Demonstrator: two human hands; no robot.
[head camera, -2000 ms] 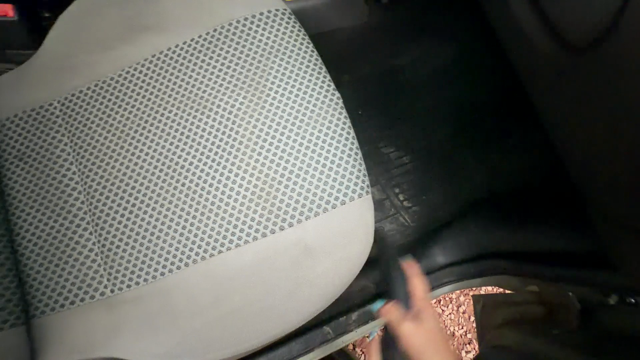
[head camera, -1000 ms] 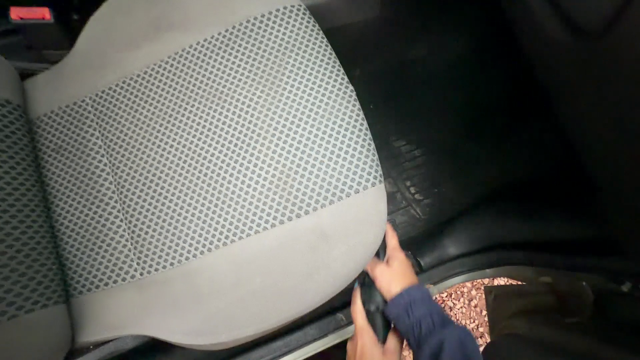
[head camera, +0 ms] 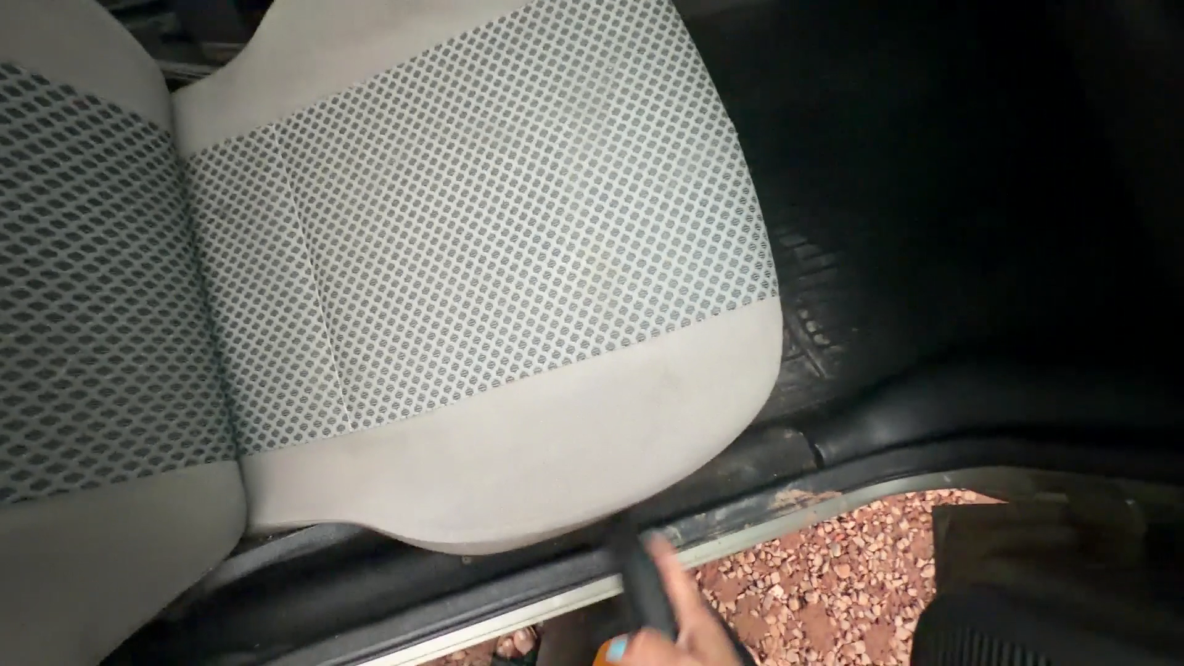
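At the bottom of the head view, my right hand (head camera: 684, 615) is shut on a black handle-like object (head camera: 643, 583), blurred, its upper end beside the lower edge of the grey car seat cushion (head camera: 573, 444). The thumb has a light blue nail, and a small orange patch shows beside it. Part of the hand is cut off by the frame. My left hand is out of view. The cushion has a patterned light fabric centre (head camera: 518, 222) with faint brownish marks and meets the seat backrest (head camera: 83, 305) at the left.
A black door sill (head camera: 444, 592) with a pale metal edge runs below the seat. A dark floor mat (head camera: 814, 305) with raised ridges lies to the right. Reddish gravel (head camera: 814, 573) shows outside the car, with dark ribbed fabric (head camera: 999, 629) at the lower right.
Both hands were at the seat's front lower corner a second ago; now only the right one shows, lower in the frame. The view has shifted, showing more of the backrest.
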